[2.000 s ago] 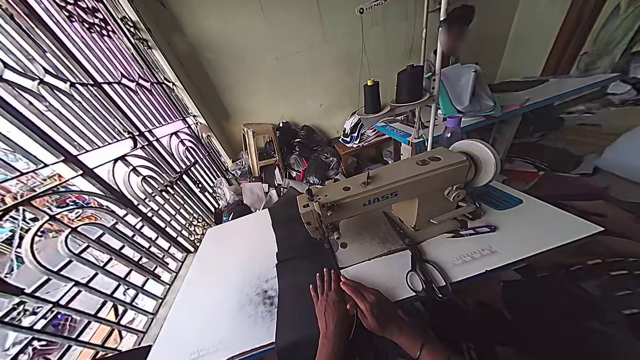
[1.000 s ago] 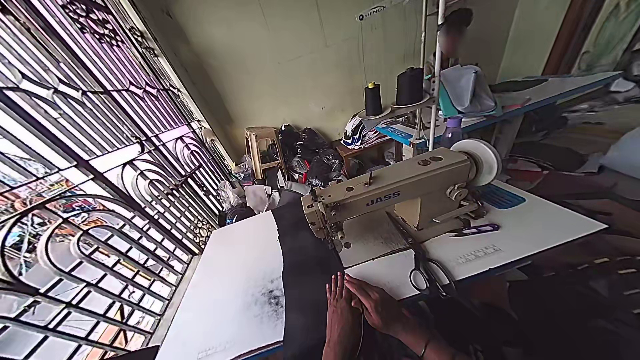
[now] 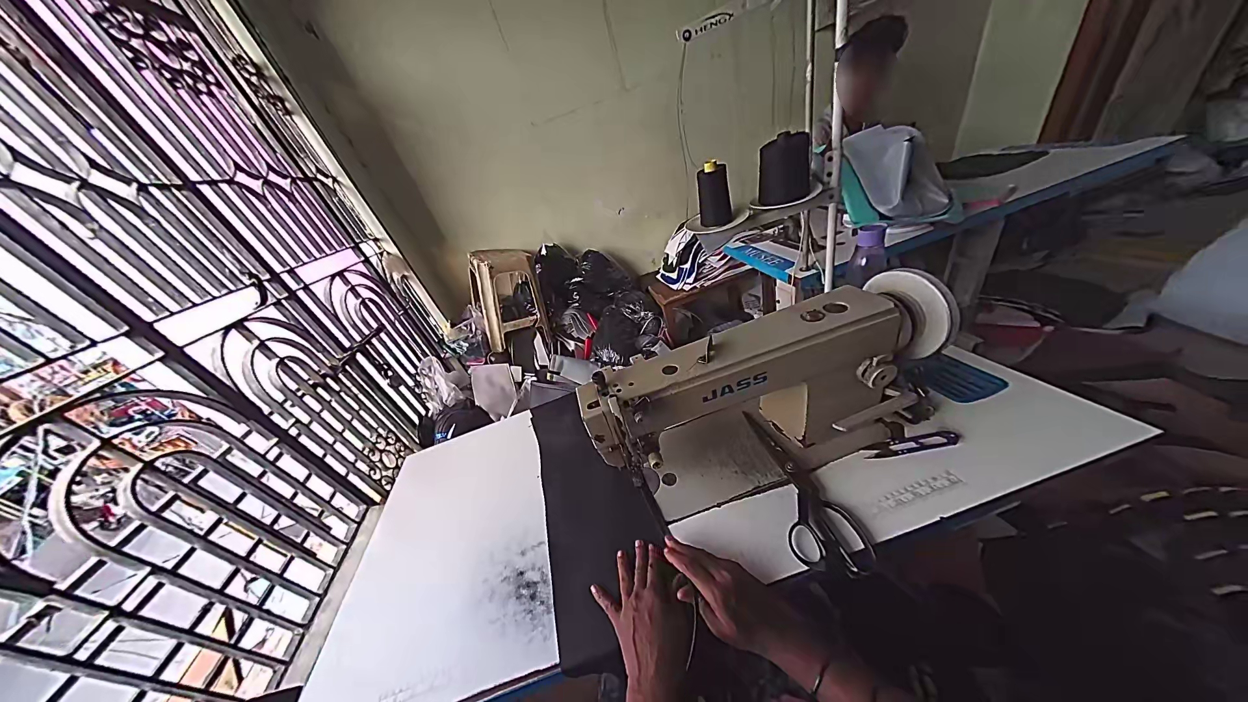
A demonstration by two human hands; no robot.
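Note:
A beige industrial sewing machine (image 3: 751,375) stands on a white table (image 3: 458,556). Black fabric (image 3: 595,517) runs under its needle area and down to the front edge. My left hand (image 3: 648,619) lies flat on this fabric, fingers somewhat spread and pointing at the machine. Beside it, my right hand (image 3: 726,595) has its fingertips at the fabric's right edge, where a thin strip or cord passes; whether it pinches the edge is hard to tell. Black-handled scissors (image 3: 824,517) rest right of my hands, blades toward the machine. Thread snips (image 3: 916,445) lie farther right.
A metal window grille (image 3: 205,322) rises at the left. Behind the table are a plastic stool (image 3: 502,292) and black bags (image 3: 614,312). Two black thread cones (image 3: 785,168) sit on a stand. A person is at another table (image 3: 1063,180) at the back right.
The black fabric has moved away from me under the machine, its far end shifting. My left hand's fingers, close together a second ago, are more spread. The scissors have not plainly moved.

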